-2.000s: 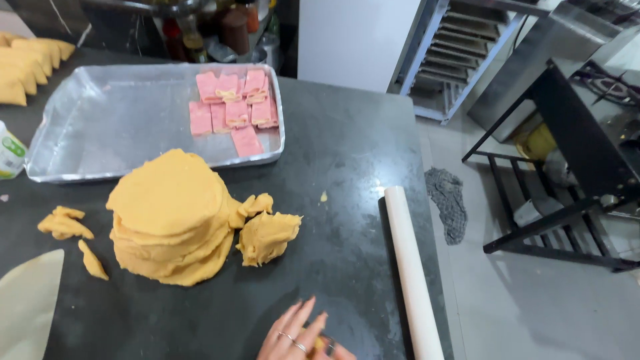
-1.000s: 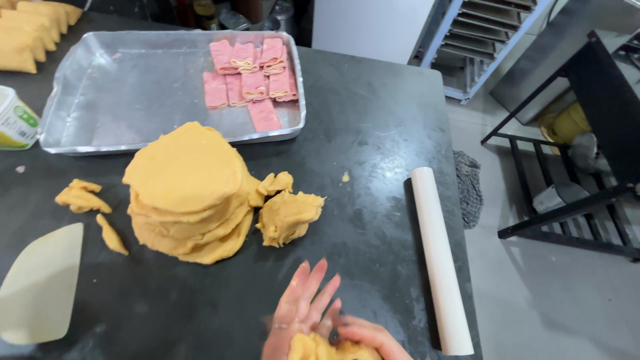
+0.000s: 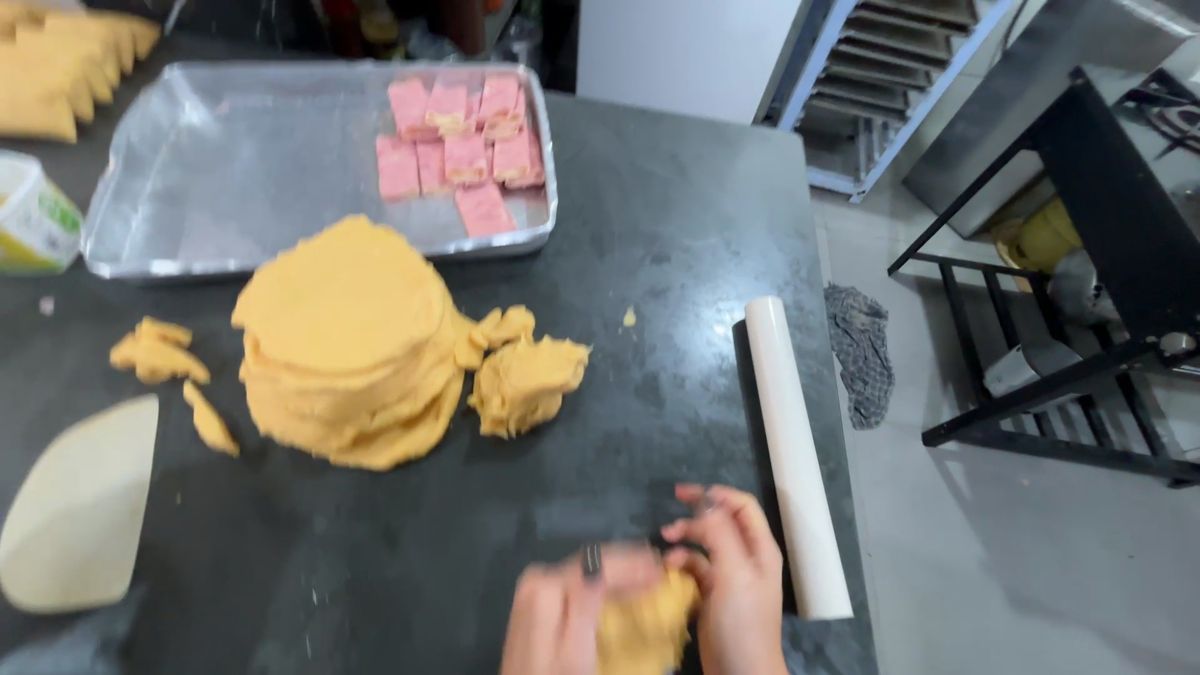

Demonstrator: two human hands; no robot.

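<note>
Near the bottom edge, a lump of yellow dough [image 3: 647,623] lies between my left hand [image 3: 581,605] and my right hand [image 3: 736,581]. My left fingers, blurred, press over its top; my right hand curls around its right side. A tall stack of flattened dough rounds [image 3: 347,328] stands to the upper left, with a rough dough lump [image 3: 527,384] touching its right side. To the right of my hands lies a white rolling pin [image 3: 797,459]. Small dough scraps [image 3: 155,352] and a pale flat scraper [image 3: 84,506] lie at the left.
A metal tray [image 3: 253,169] behind the stack holds folded pink slices [image 3: 466,155] at its right end. A plastic tub [image 3: 36,216] and shaped dough pieces [image 3: 66,70] are at the far left. Beyond the counter's right edge are a dark cloth [image 3: 858,356] and a black metal stand [image 3: 1087,206].
My hands have come further into view with the dough lump between them. The left hand, spread open a second ago, is now bent over the dough.
</note>
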